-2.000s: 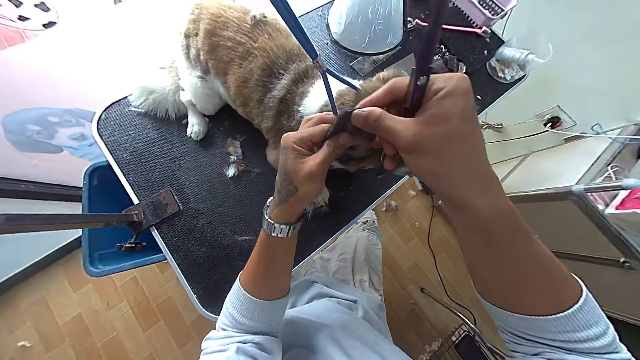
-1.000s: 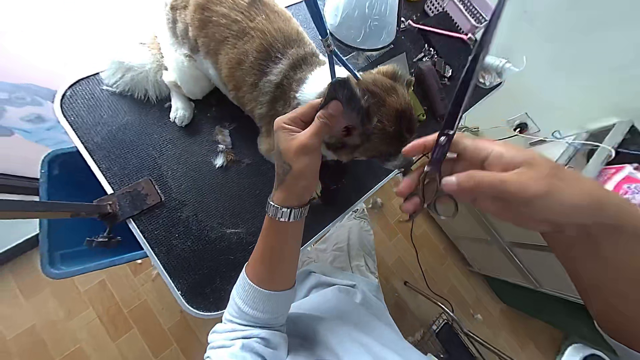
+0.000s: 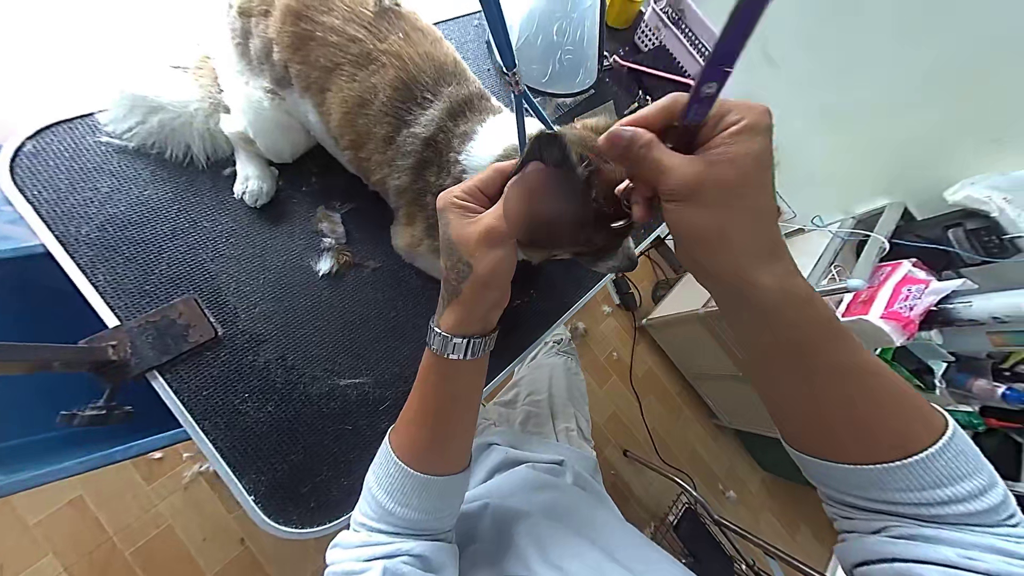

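A brown and white dog [image 3: 384,88] lies on a black grooming table [image 3: 264,320], its head toward the right edge. My left hand [image 3: 480,232], with a metal watch above it, pinches the dark flap of the dog's ear [image 3: 544,152]. Close by, at the dog's head, my right hand [image 3: 704,168] grips purple grooming scissors [image 3: 720,68]. One scissor blade points up and away; the finger rings are partly hidden by my fingers. A blue grooming loop [image 3: 502,40] runs down to the dog's neck.
Cut fur [image 3: 330,240] lies on the table. A rusty metal clamp [image 3: 172,332] grips its left edge above a blue tub [image 3: 72,432]. A clear plastic container [image 3: 556,40] and a lilac basket [image 3: 678,36] stand behind. Shelving with a pink packet [image 3: 888,300] is at right.
My right hand, which was held away to the right with the scissors one second ago, is back against the dog's head. My left hand still holds the ear.
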